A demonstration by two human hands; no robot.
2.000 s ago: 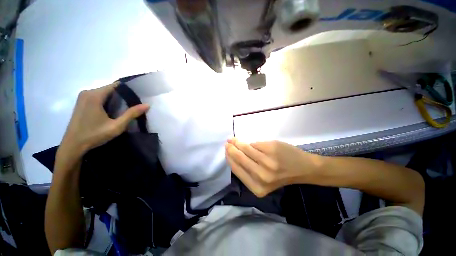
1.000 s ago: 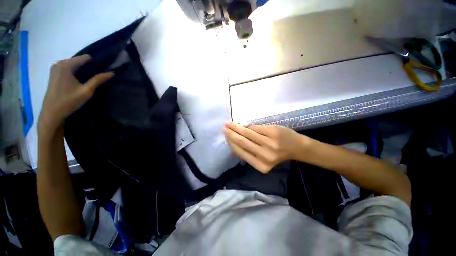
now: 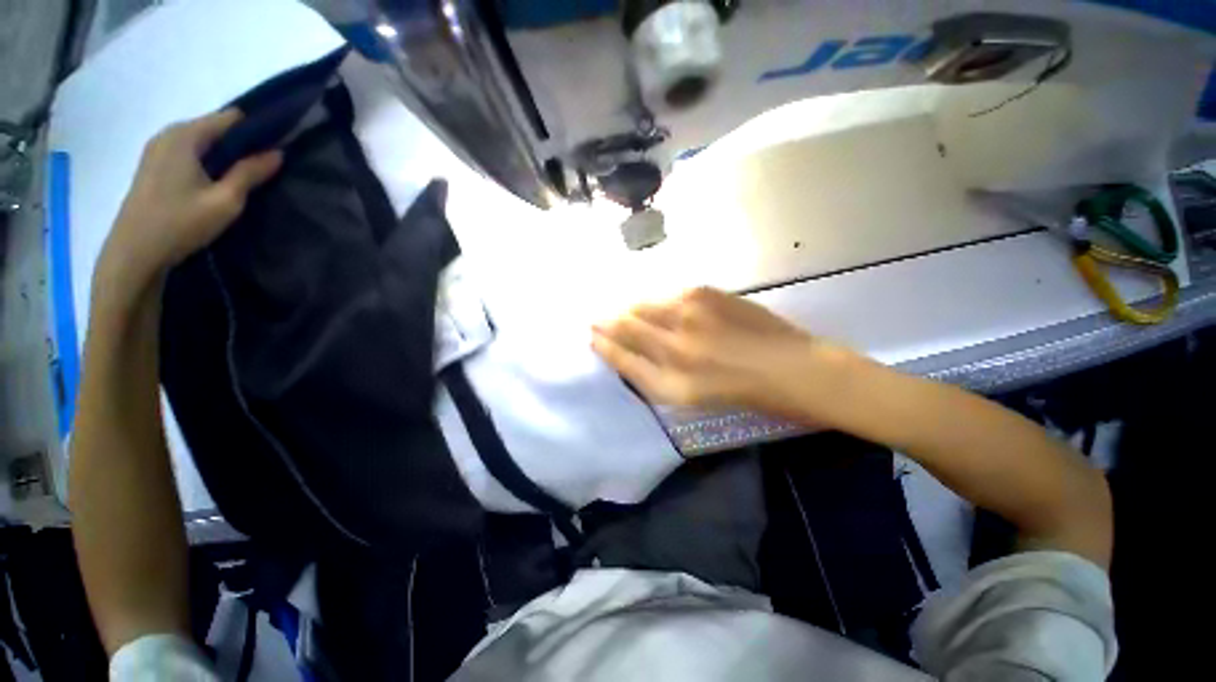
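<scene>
A large garment panel [image 3: 314, 346], black on one side and white on the other, lies over the table's front left and hangs to my lap. My left hand [image 3: 180, 193] pinches its dark upper edge between thumb and fingers. My right hand [image 3: 687, 349] lies palm down at the white part's right edge, fingertips together; whether it pinches the cloth is hidden. A black strip [image 3: 500, 453] runs along the white side. A small white piece [image 3: 460, 327] shows beside the black fold. The presser foot area [image 3: 574, 187] is above the hands, in glare.
The white sewing machine head [image 3: 854, 60] with blue lettering spans the top. Scissors [image 3: 1127, 287] with green and yellow handles lie at the right of the table. Blue tape [image 3: 60, 280] marks the left side. Black and white pieces [image 3: 854, 533] hang below the table's grey front edge.
My left hand has moved left and up, drawing the panel's black side over and uncovering the black strip. My right hand has shifted slightly right and flattened. The camera view has also shifted.
</scene>
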